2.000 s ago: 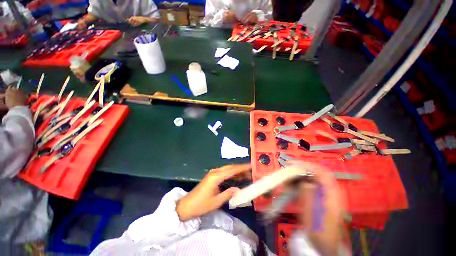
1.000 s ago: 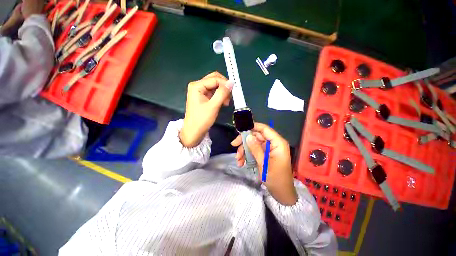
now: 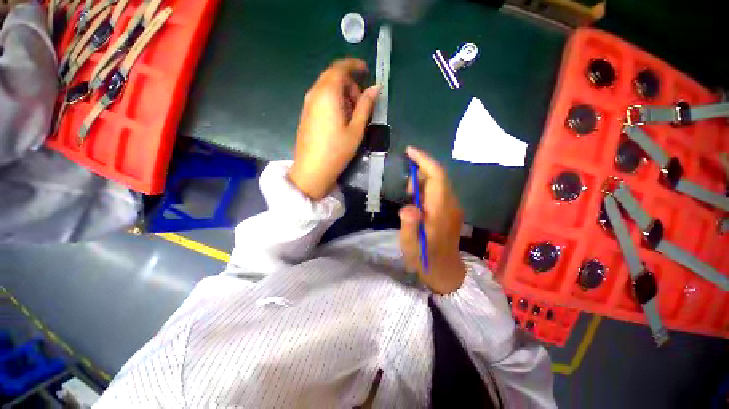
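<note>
A watch with a grey strap and a black square head [image 3: 379,138] is upright in view at the bench's near edge. The strap's holes end [image 3: 384,60] points away from me and the short buckle end hangs toward me. My left hand [image 3: 332,128] grips the long strap half just above the head. My right hand [image 3: 434,220] is to the right, apart from the watch, and holds a thin blue stick [image 3: 420,216] between thumb and fingers.
On the green bench [image 3: 264,80] are a round clear-white cap [image 3: 352,27], a silver-white clip [image 3: 457,64] and a white paper piece [image 3: 486,140]. Red trays with watches stand right [image 3: 527,216] and left [image 3: 164,120]. Another person's sleeve [image 3: 40,120] is at the left.
The view has tilted down. The right hand has let go of the short strap end and moved off to the right. The left hand stays on the long strap half; the blue stick remains in the right hand.
</note>
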